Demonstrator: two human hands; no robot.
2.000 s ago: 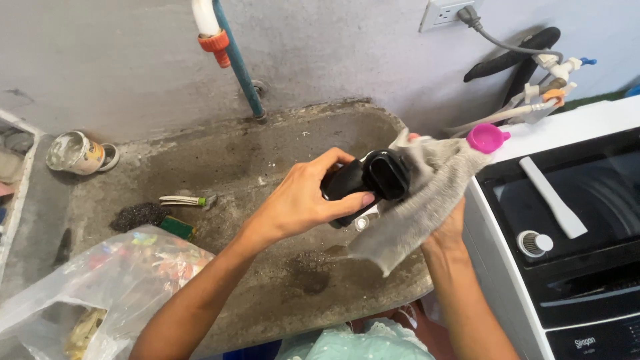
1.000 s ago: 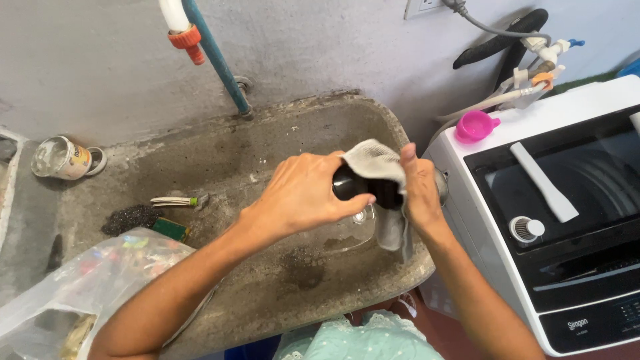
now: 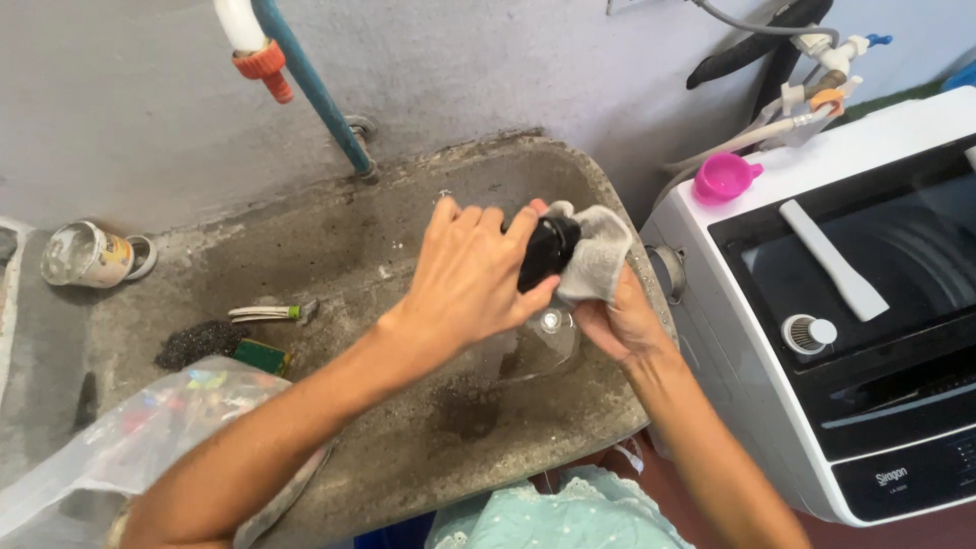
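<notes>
Over the concrete sink (image 3: pixel 358 450), my left hand (image 3: pixel 476 274) grips a black plastic part (image 3: pixel 545 252) from its left side, with the fingers bent over the top. A light grey cloth (image 3: pixel 598 255) lies against the part's right side. My right hand (image 3: pixel 629 313) holds that cloth from below and to the right; some of its fingers are hidden behind the cloth and the part. Under the hands, a clear, round transparent thing (image 3: pixel 553 339) rests in the basin; what it is, I cannot tell.
On the washing machine (image 3: pixel 770 427) at right are a pink cup (image 3: pixel 723 179), a white flat plastic piece (image 3: pixel 835 259) and a small round filter (image 3: pixel 808 334). At left are a plastic bag (image 3: pixel 175 427), a green sponge (image 3: pixel 261 357), a scouring pad (image 3: pixel 200 343), a brush (image 3: pixel 267 313) and a tub (image 3: pixel 88 255).
The cloth hung long below the part two seconds ago; now it is bunched at the part's right side. My right hand has moved lower, beneath the cloth, since one second ago.
</notes>
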